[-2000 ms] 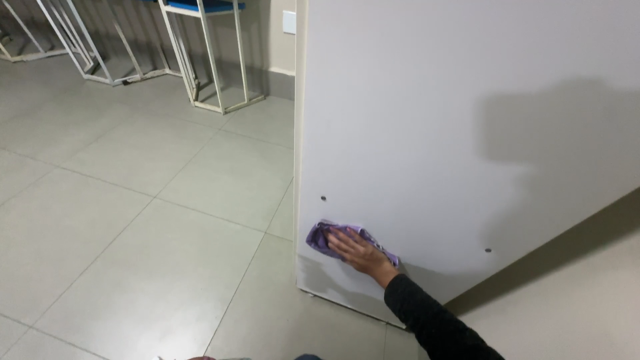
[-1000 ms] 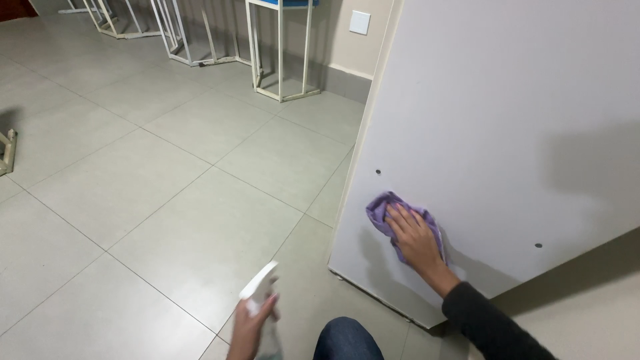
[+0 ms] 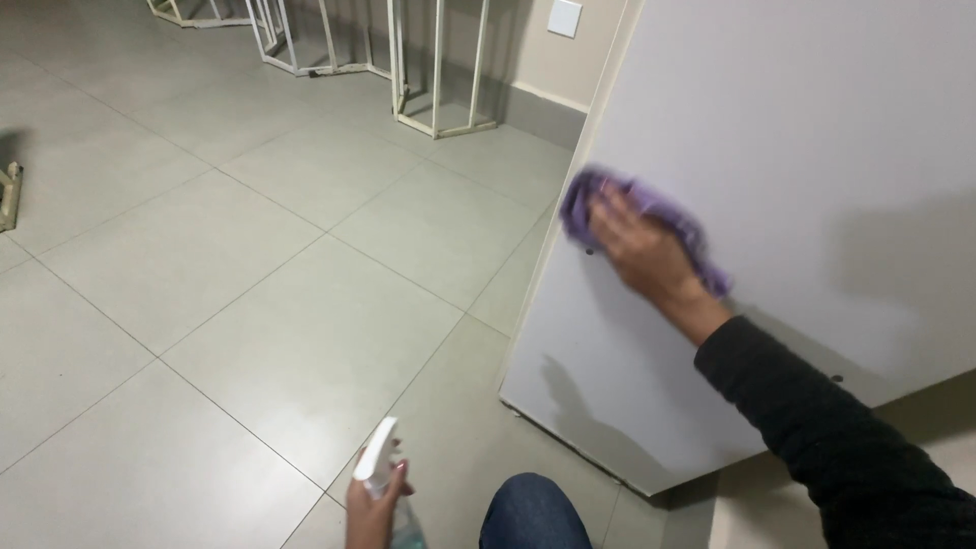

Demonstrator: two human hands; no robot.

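My right hand, in a dark sleeve, presses a bunched purple cloth against a white panel, near its left edge. The cloth and the fingers are blurred. A small dark hole shows in the panel just below the cloth, and another dark spot lies beside my forearm. Low in the view, my left hand grips a spray bottle by its neck; the white trigger head points up and part of the clear body shows below.
White metal frame legs stand along the wall at the back. A white wall plate sits above the grey skirting. Part of another metal leg shows at the far left. My knee is near the panel's lower edge.
My right hand and the cloth have moved up the panel, from below the left hole to above it. My left hand with the spray bottle, unseen two seconds ago, has come into view.
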